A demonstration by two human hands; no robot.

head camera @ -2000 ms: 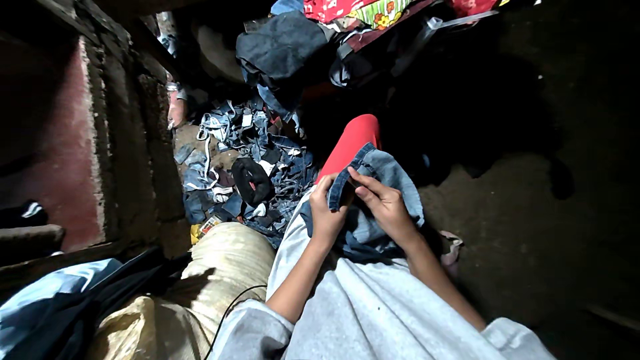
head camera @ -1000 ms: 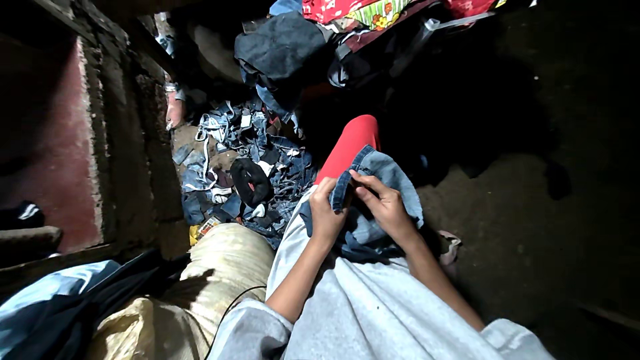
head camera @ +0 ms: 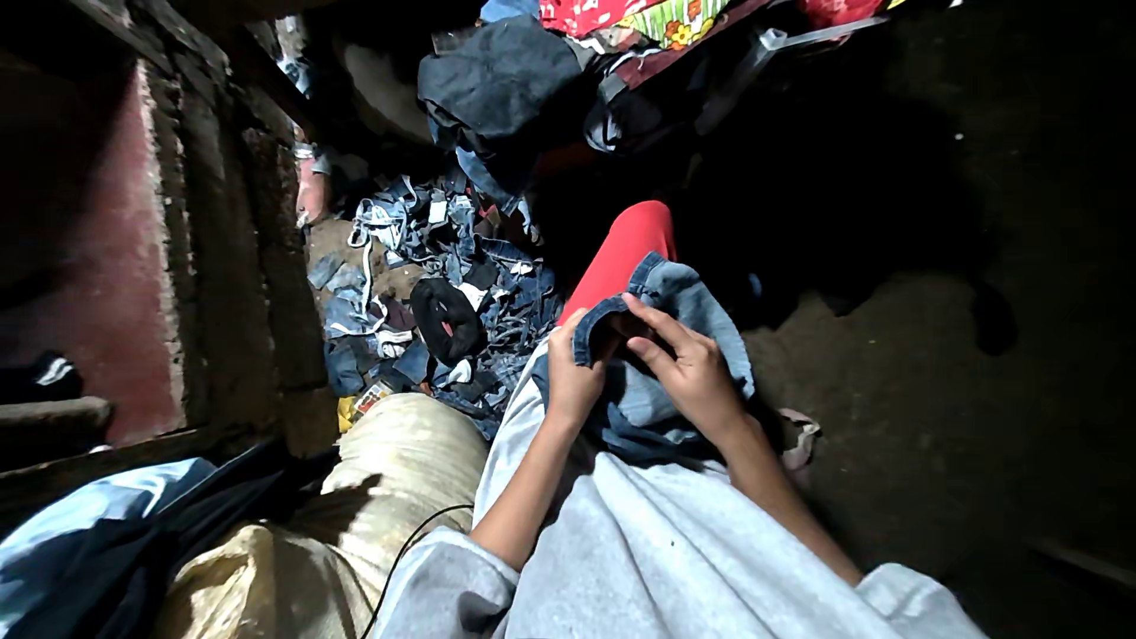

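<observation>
A blue denim garment piece (head camera: 710, 315) lies over my lap, its thick stitched band curving up between my hands. My left hand (head camera: 575, 368) grips the band's left end, fingers behind it. With thumb and index finger, my right hand (head camera: 688, 368) touches the band near its middle; the other fingers are curled and partly hidden. Lighter denim with a frayed edge hangs to the right of my right hand. Under the denim is my knee in red cloth (head camera: 626, 248).
Denim scraps (head camera: 524, 293) and a black cloth ring (head camera: 446, 321) lie on the floor ahead to the left. A stuffed pale sack (head camera: 413, 453) stands beside my left leg. Dark cloth (head camera: 497, 75) is heaped ahead, near a red and flowered fabric (head camera: 679, 22). A worn wooden frame (head camera: 222, 248) borders the left.
The fingers of my right hand have shifted slightly along the denim band, and the band now bows more openly between my hands. My left hand keeps its hold.
</observation>
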